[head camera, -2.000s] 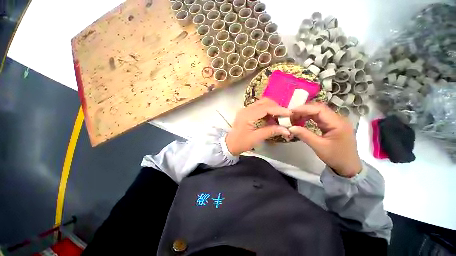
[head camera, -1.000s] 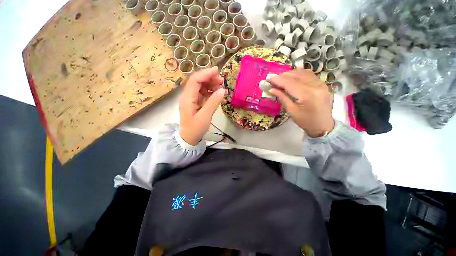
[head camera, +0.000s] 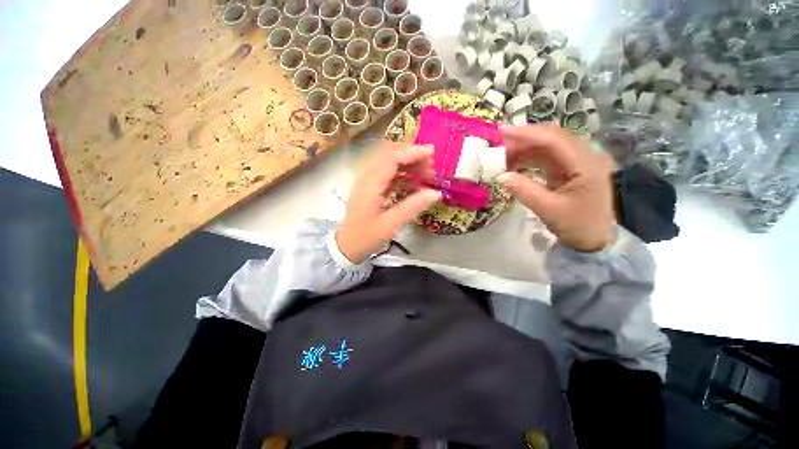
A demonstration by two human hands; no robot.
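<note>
A pink block point(head camera: 445, 140) lies on a round yellow-and-black speckled stand point(head camera: 456, 218). A pale rectangle point(head camera: 470, 155) shows on the block. My right hand point(head camera: 561, 181), at the block's right side, holds a small pale ring blank point(head camera: 492, 163) between thumb and fingers over the block. My left hand point(head camera: 384, 202) is at the block's left edge, thumb and fingers apart, with nothing seen in them; whether the fingertips touch the block is unclear. Blur hides the ring's exact shape.
A tan wooden board point(head camera: 175, 140) at the left bears rows of upright rings at its right part. A loose ring pile point(head camera: 526, 66) lies behind the stand. A clear bag of rings point(head camera: 727, 131) lies at the right, near a black pad point(head camera: 646, 206).
Over the last second my left hand has moved right to the block's edge. My right hand has shifted slightly right, ring still in it. Earlier, both hands were together at the block's near edge.
</note>
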